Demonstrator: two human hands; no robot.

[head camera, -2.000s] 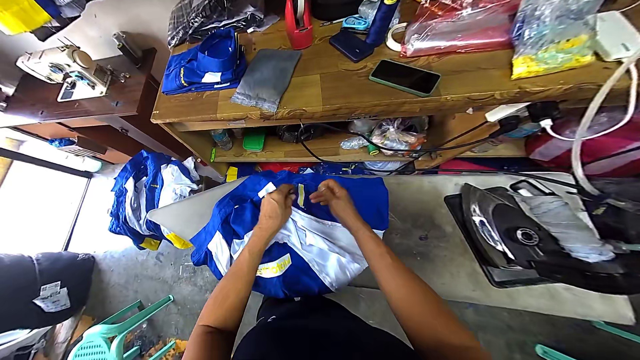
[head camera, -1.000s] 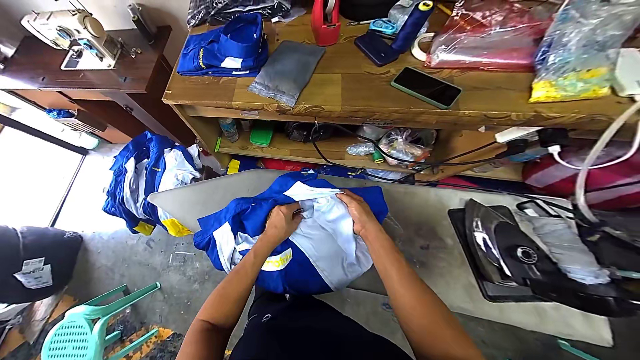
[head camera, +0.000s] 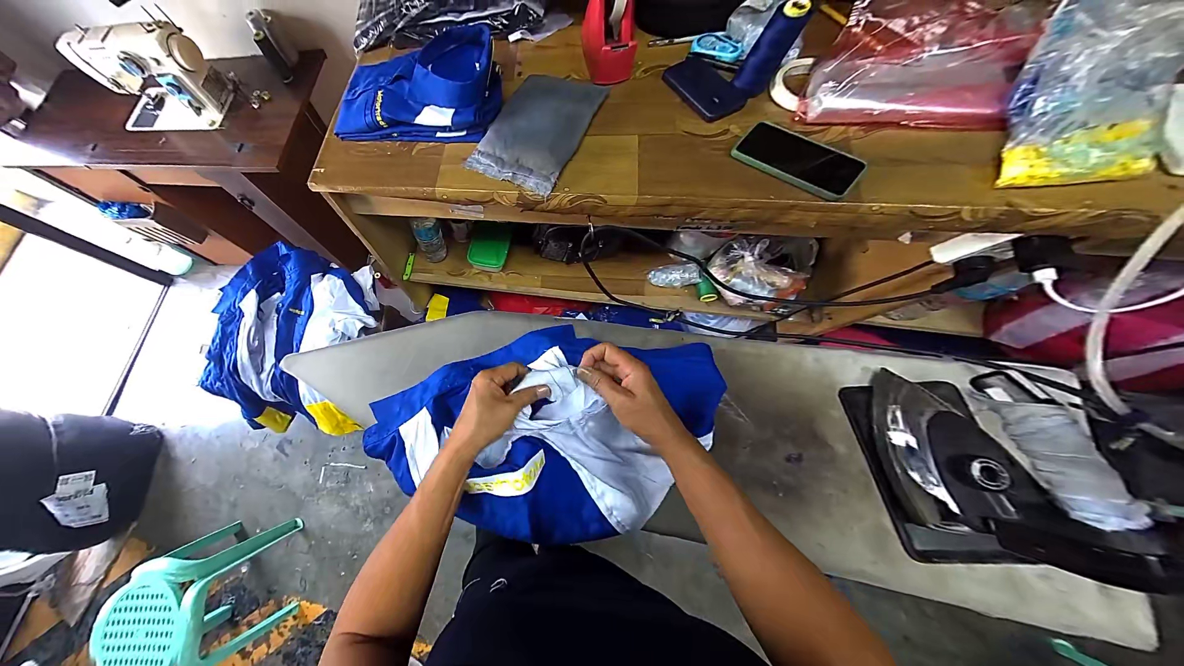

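Note:
A blue and white garment (head camera: 555, 462) with yellow lettering lies bunched on the grey ironing board (head camera: 786, 407), across its narrower left part. My left hand (head camera: 495, 407) pinches a light, gathered edge of the cloth between thumb and fingers. Just to its right, my right hand (head camera: 624, 384) grips the same light edge, with a small opening in the cloth between the two hands. The fingers hide part of that edge. On the right of the board an electric iron (head camera: 962, 462) rests on a dark pad.
Beyond the board stands a wooden table (head camera: 684, 176) with a folded blue garment (head camera: 416, 88), a phone (head camera: 798, 160) and a tape dispenser (head camera: 609, 42). Cables run along its front. More garments (head camera: 291, 333) hang at the board's left tip. A green plastic chair (head camera: 176, 601) stands lower left.
The garment's light inner side, spread between my hands a second ago, is now gathered at its upper edge. My hands have come closer together.

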